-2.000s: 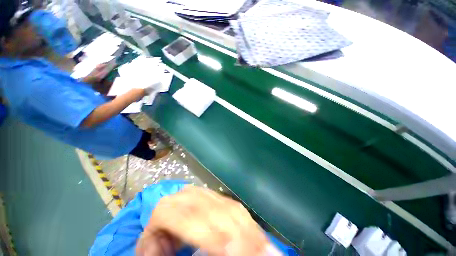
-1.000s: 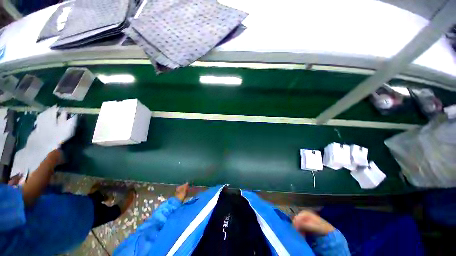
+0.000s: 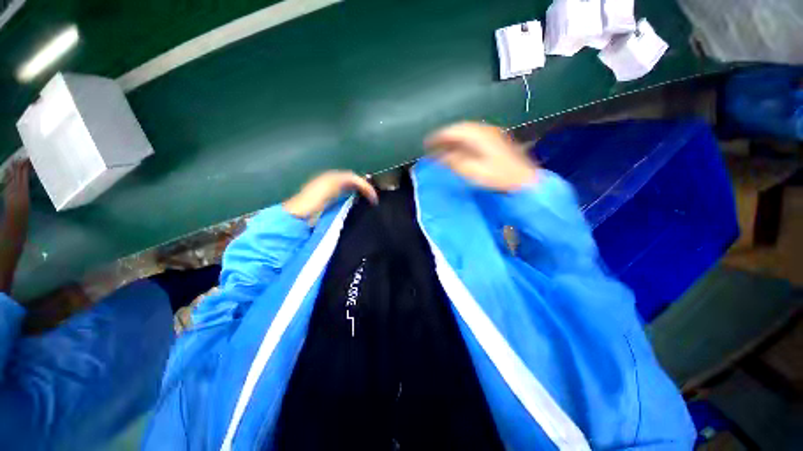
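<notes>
My left hand (image 3: 331, 192) is at the top of my blue smock's (image 3: 273, 282) left front edge, fingers bent over it. Whether it grips the cloth cannot be told. My right hand (image 3: 480, 157) is blurred, fingers stretched out, just above the smock's other front edge, with no object seen in it. The smock hangs open over a black shirt (image 3: 379, 326). Ahead on the green bench (image 3: 308, 106) are several small white accessory card packs (image 3: 520, 49), one with a thin cord hanging down.
A white box (image 3: 84, 141) stands on the bench at left. Another person's hand (image 3: 16, 189) and blue sleeve are beside it. A blue crate (image 3: 660, 207) is beside the bench at right. A crumpled translucent bag (image 3: 753, 28) lies at the upper right.
The view has tilted down, and the shelf with wrapping sheets has left it. Both hands have come up from my sides to the smock's front edges.
</notes>
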